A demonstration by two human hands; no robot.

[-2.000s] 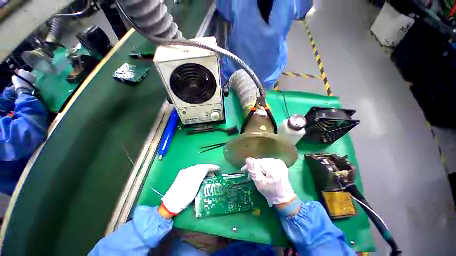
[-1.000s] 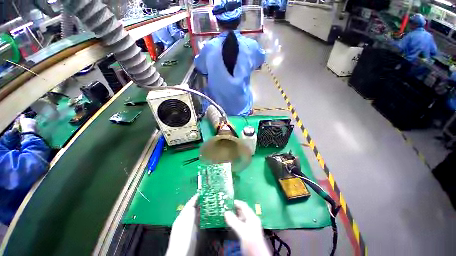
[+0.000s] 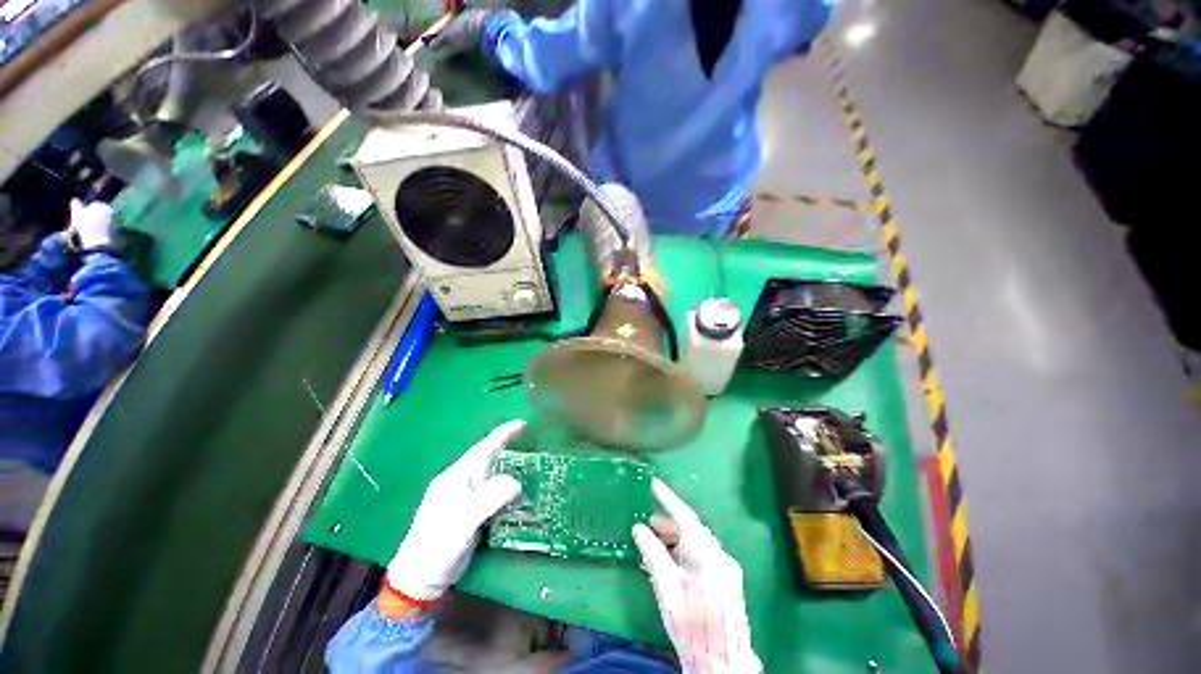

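A green circuit board (image 3: 573,504) lies wide side across, at or just above the green mat, flat face with silvery dots up. My left hand (image 3: 452,516), in a white glove with an orange-red band at the cuff, grips its left edge between thumb and fingers. My right hand (image 3: 692,566), also white-gloved, holds its right edge. The cloudy fume hood (image 3: 616,392) stands just behind the board. The soldering iron stand (image 3: 823,458) is at the right with a yellow-brown sponge (image 3: 838,549) in front of it.
The cream ionizer (image 3: 454,217), white bottle (image 3: 713,346) and black fan (image 3: 819,325) stand at the mat's rear. A blue pen (image 3: 410,349) lies by the conveyor (image 3: 185,435), which carries another board (image 3: 336,208). Persons in blue are behind the bench and at far left.
The board has turned from upright lengthwise to crosswise, with my hands now at its left and right edges. The view has tilted down. The person behind the bench has an arm stretched over the conveyor.
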